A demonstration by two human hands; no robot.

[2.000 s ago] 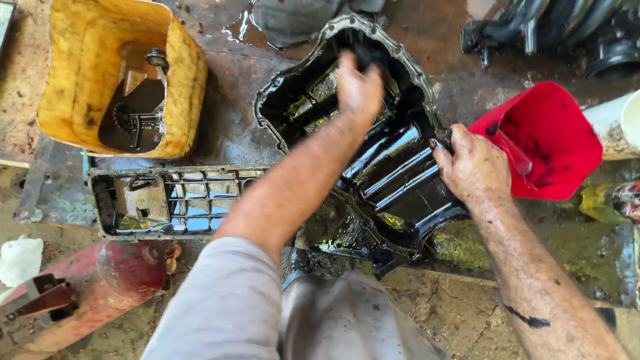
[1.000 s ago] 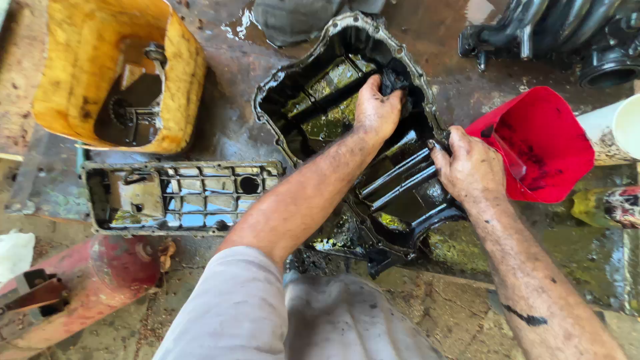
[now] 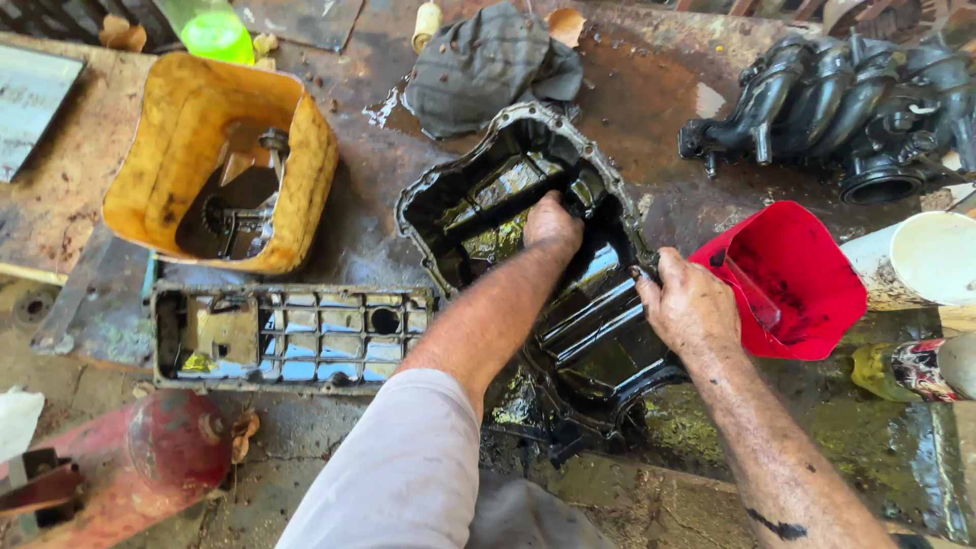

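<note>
A black, oil-wet engine oil pan (image 3: 450,278) lies open side up on the bench. My left hand (image 3: 553,221) is down inside it, closed around what looks like a dark rag (image 3: 572,204), mostly hidden by the hand and the pan's shadow. On the pan's right rim, my right hand (image 3: 690,305) grips the edge with thumb and fingers. Left of the pan lies a ribbed engine cover (image 3: 305,309), shiny with liquid. A cut yellow plastic container (image 3: 206,91) behind it holds metal engine parts (image 3: 244,221) in dark liquid. A red plastic container (image 3: 808,282) stands beside my right hand.
A grey cloth (image 3: 480,69) lies behind the pan, and a black intake manifold (image 3: 823,107) at back right. White containers (image 3: 938,255) and a bottle (image 3: 884,371) are at the right. A red metal cylinder (image 3: 152,450) is at lower left.
My left hand, blurred in the oldest frame, has shifted a little within the pan. The right hand keeps its place on the rim. The view now takes in more of the bench's back.
</note>
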